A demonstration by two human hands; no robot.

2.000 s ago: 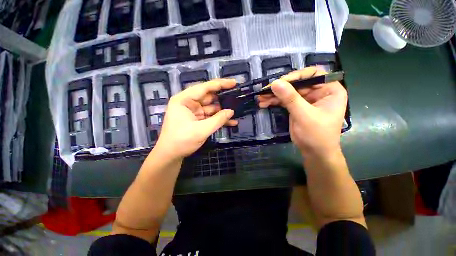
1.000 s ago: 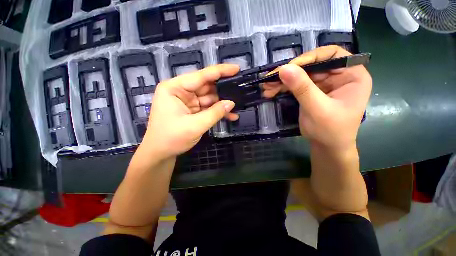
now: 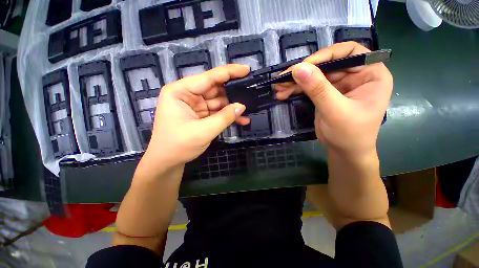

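Note:
My left hand [image 3: 197,112] grips the left end of a black phone housing [image 3: 249,95] between thumb and fingers, above the near row of the tray. My right hand [image 3: 344,94] holds black tweezers [image 3: 336,65] with a broad grey rear end; their tips point left and lie over the held housing's face. Some right-hand fingers are behind the housing near its right part. Whether a small piece is at the tips cannot be told. More black housings [image 3: 99,107] lie in rows on the white wrinkled liner [image 3: 302,13].
A sheet with a grid of dark squares [image 3: 223,163] lies along the near edge of the green bench [image 3: 425,110]. A white fan [image 3: 457,10] stands at the far right. Below the bench are a cardboard box [image 3: 412,209] and a red object [image 3: 79,221].
The view has shifted closer, so tray and fan sit higher and further out. Both hands keep their hold on the housing and tweezers, with only slight movement in the last second.

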